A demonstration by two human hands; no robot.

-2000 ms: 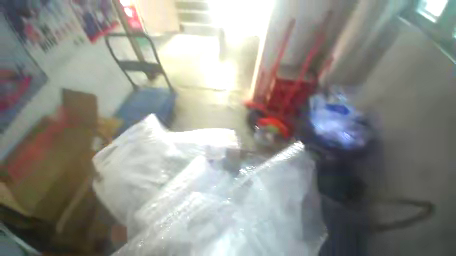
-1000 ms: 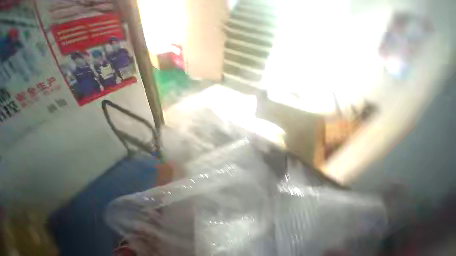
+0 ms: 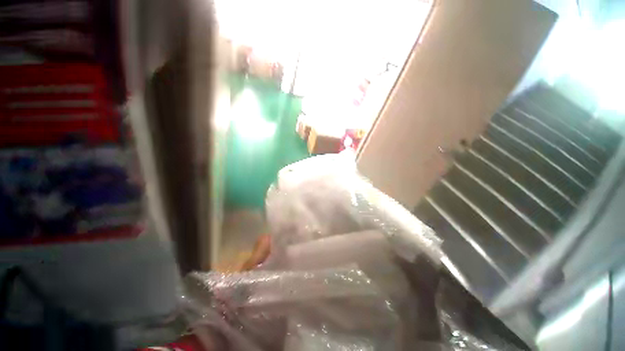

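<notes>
A large heap of cloudy white, shiny plastic wrapping fills the lower middle, close in front of me. It is crumpled, with glossy folds. Its bottom is cut off by the picture's edge. A dark slanting edge runs along its lower right side; I cannot tell what it belongs to. A small orange-brown patch at the heap's left side may be fingers of my left hand, but it is too blurred to be sure. My right hand is not in view.
A doorway with an open pale door is ahead, showing green floor and a small brown carton beyond. A dark door post and a wall poster are at left. Stairs rise at right.
The view has turned and moved forward towards the doorway. The blue trolley and red hand truck have left clear view; the door post and stairs look larger. The plastic heap stays in front of me.
</notes>
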